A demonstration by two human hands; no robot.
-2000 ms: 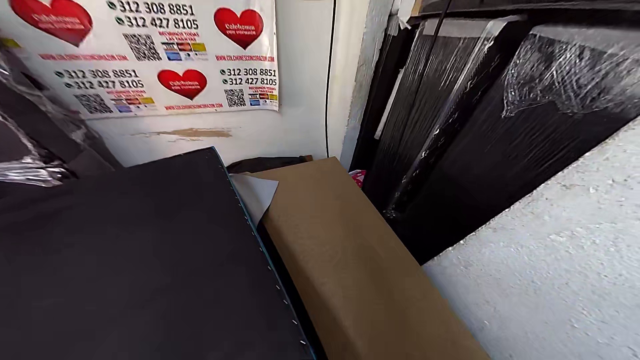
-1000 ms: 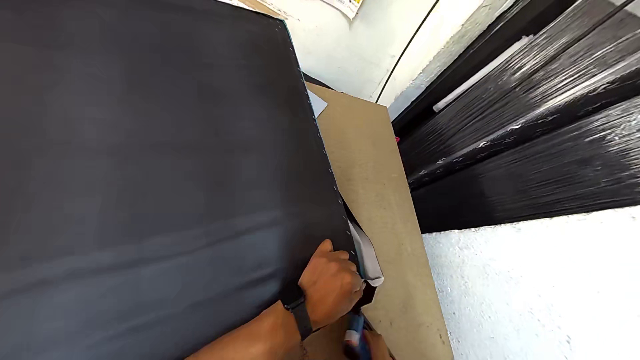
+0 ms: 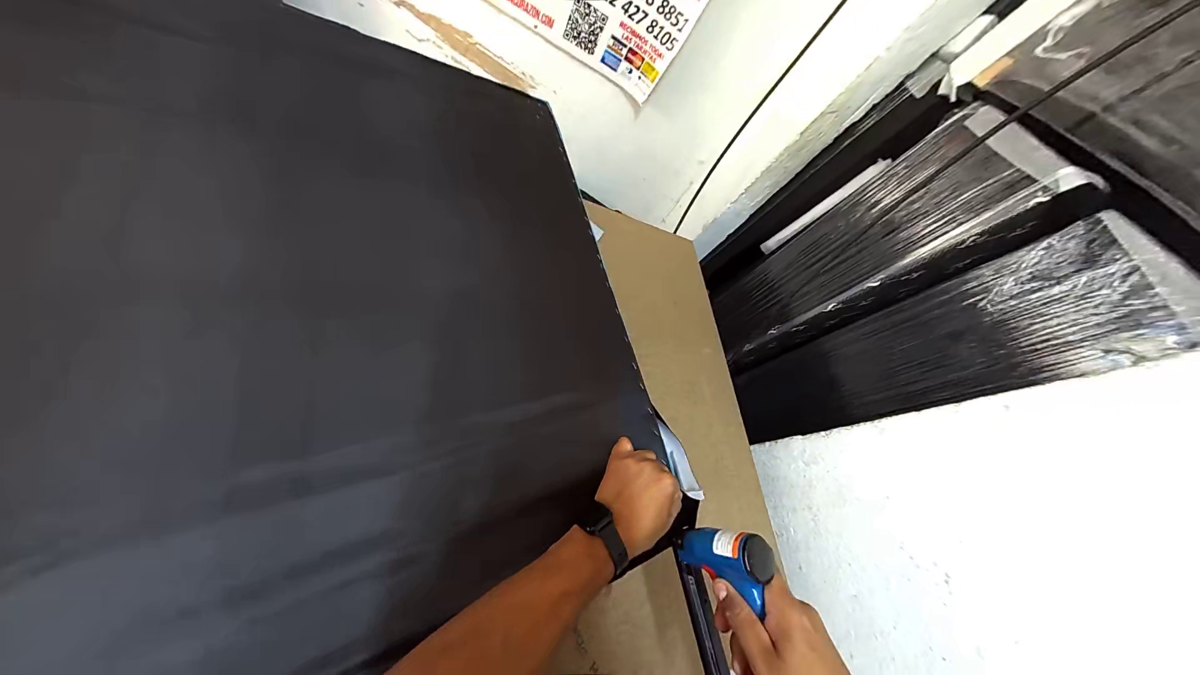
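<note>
A large panel covered in black fabric (image 3: 328, 281) fills the left and middle of the view, with a line of staples along its right edge. My left hand (image 3: 639, 492), a dark watch on its wrist, is closed on the fabric near the panel's lower right corner. A flap of pale material (image 3: 682, 464) sticks out beside its knuckles. My right hand (image 3: 773, 628) grips a blue pneumatic staple gun (image 3: 727, 553), whose nose is at the panel's corner, just below the left hand.
Brown cardboard (image 3: 670, 309) lies under and beside the panel. Dark items in clear plastic wrap (image 3: 919, 281) stand at the right, behind a rough white wall edge (image 3: 984, 525). A printed poster (image 3: 609, 37) and a black cable (image 3: 759, 112) hang on the back wall.
Both hands have come into view since the oldest frame. The staple gun, barely visible at the lower edge one second ago, now shows clearly by the corner. The view has swung.
</note>
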